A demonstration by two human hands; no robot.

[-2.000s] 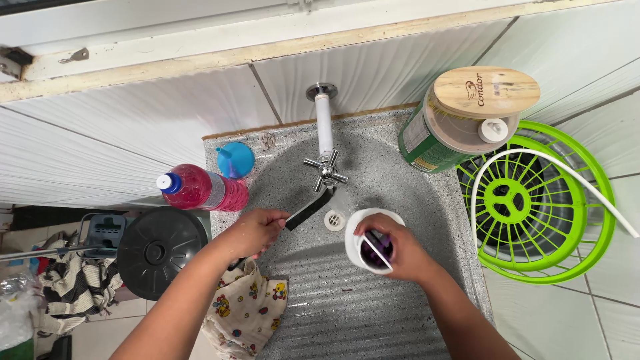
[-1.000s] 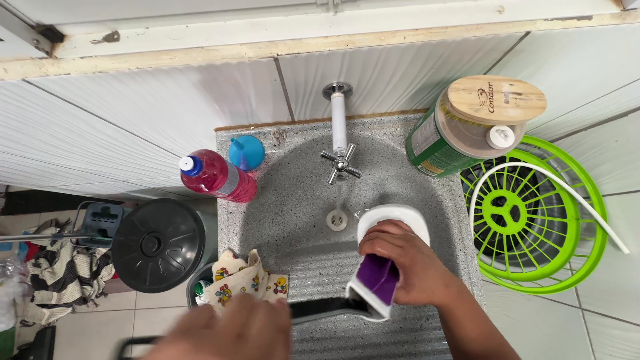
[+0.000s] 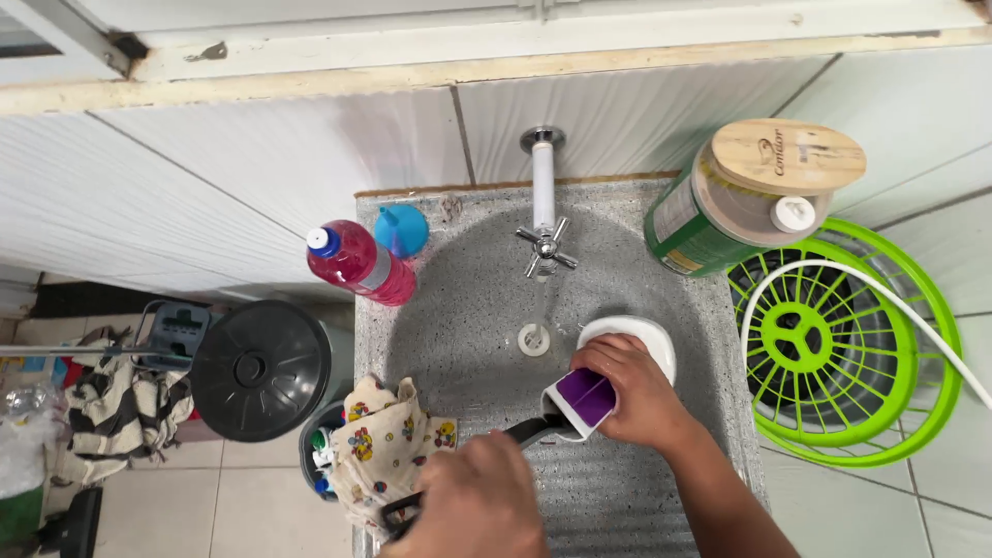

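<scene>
My right hand (image 3: pixel 632 387) grips a white and purple plastic holder (image 3: pixel 590 399) with a round white base (image 3: pixel 659 345), tilted on its side over the stone sink (image 3: pixel 480 341). My left hand (image 3: pixel 480 496), blurred, is closed on the handle of a black brush-like tool (image 3: pixel 535 428); the tool's far end reaches into or against the holder's opening, and its tip is hidden. A thin stream of water falls from the faucet (image 3: pixel 546 246) to the white drain (image 3: pixel 534 339).
Left of the sink stand a bottle of pink liquid (image 3: pixel 363 263), a blue funnel (image 3: pixel 401 231), a printed cloth (image 3: pixel 380 449) on the rim and a black-lidded bin (image 3: pixel 261 370). Right are a large green-labelled container (image 3: pixel 721 209), a wooden-backed brush (image 3: pixel 788 155) and a green basket (image 3: pixel 837 341).
My left hand has moved from near the faucet down to the lower left, and the black tool now meets the holder. My right hand has tipped the holder onto its side.
</scene>
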